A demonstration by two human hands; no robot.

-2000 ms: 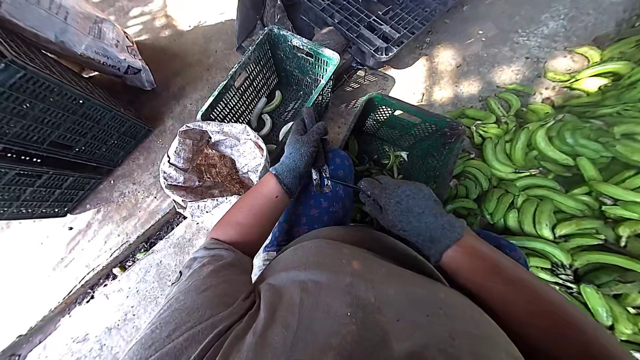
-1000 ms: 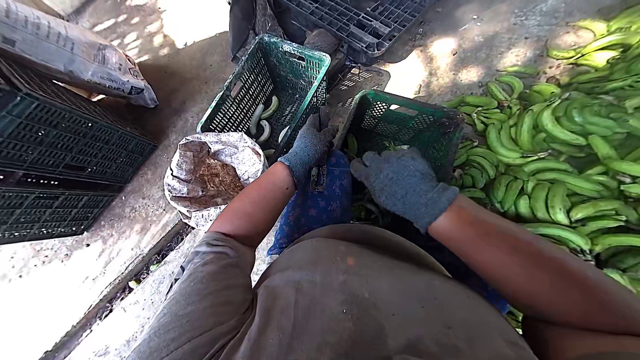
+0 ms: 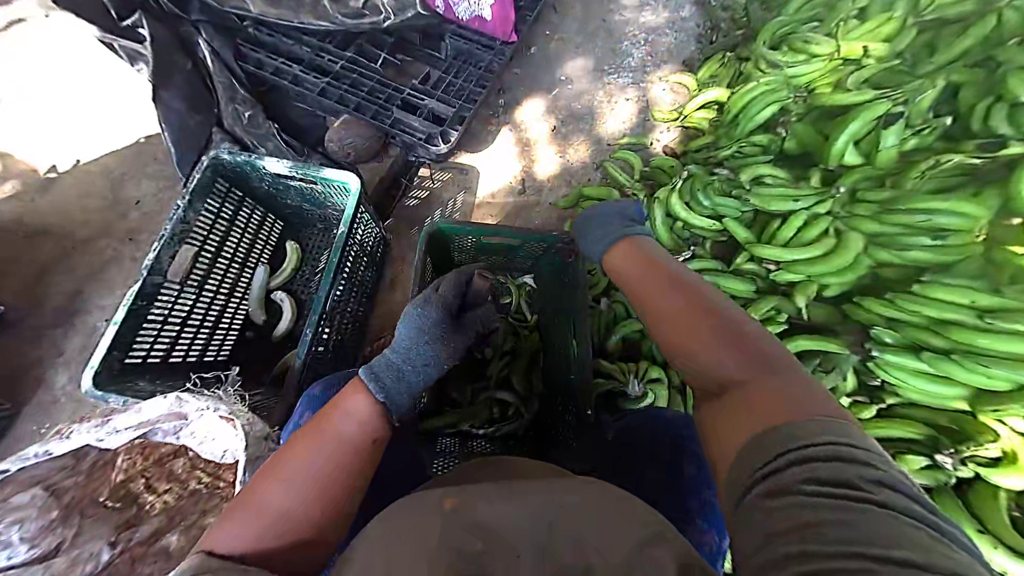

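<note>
My left hand (image 3: 440,332), in a grey knit glove, is closed over the near-left part of a dark green plastic crate (image 3: 582,336); a brown-tipped thing, too small to name, shows at its fingers. Peels and green scraps (image 3: 512,376) lie in that crate. My right hand (image 3: 610,226), gloved the same way, reaches past the crate's far right corner to the edge of a pile of green bananas or plantains (image 3: 808,240). Its fingers are hidden behind the glove's back. On the left, a second green crate (image 3: 332,264) holds several peeled pale fruits (image 3: 258,294).
An open white sack (image 3: 200,432) with brown material stands at lower left. Ahead lie a black plastic pallet (image 3: 360,72), a black sheet (image 3: 192,88), a rounded stone-like object (image 3: 354,138) and a magenta bag (image 3: 484,16). The fruit pile spreads over the floor at right.
My right hand has moved from over my lap out to the fruit pile. My left hand is now over the right-hand crate. The view has shifted towards the crates and the pile.
</note>
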